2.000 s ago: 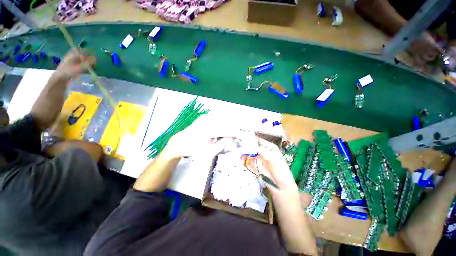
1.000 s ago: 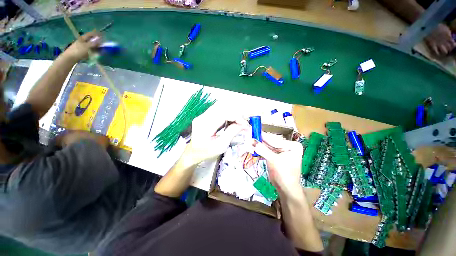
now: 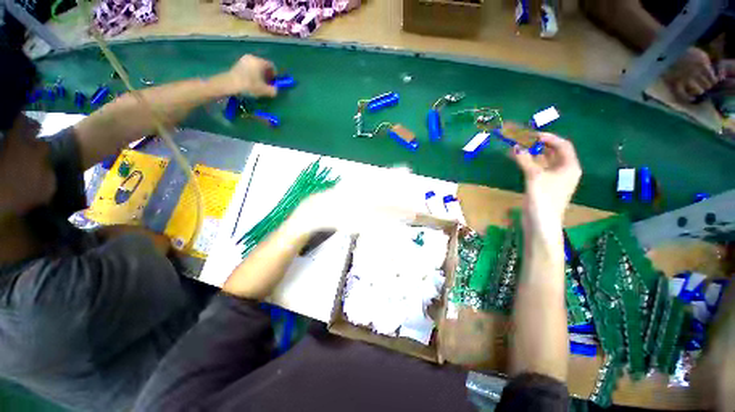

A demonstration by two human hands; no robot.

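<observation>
My right hand (image 3: 552, 177) reaches over the green belt, its fingertips closed on a blue battery cell with a tan face (image 3: 522, 138). My left hand (image 3: 318, 211) lies over the white sheet beside the green strands (image 3: 290, 201); it is washed out by glare, and I cannot tell if it holds anything. The open cardboard box (image 3: 450, 302) stands in front of me, filled with white paper pieces (image 3: 395, 278). A small green piece (image 3: 418, 239) lies on the paper. A dark block (image 3: 317, 242) lies beside my left wrist.
Cell-and-board assemblies (image 3: 435, 125) lie along the green belt (image 3: 322, 96). Circuit board panels (image 3: 612, 273) and blue cells are heaped at right. A neighbour's arm (image 3: 169, 100) reaches over the belt at left, near yellow-printed sheets (image 3: 129, 185). A metal bracket (image 3: 685, 221) stands at right.
My right hand has moved from above the box to the belt at the right, with a cell at its fingertips. The board over the box is gone. The neighbour's hand moved right.
</observation>
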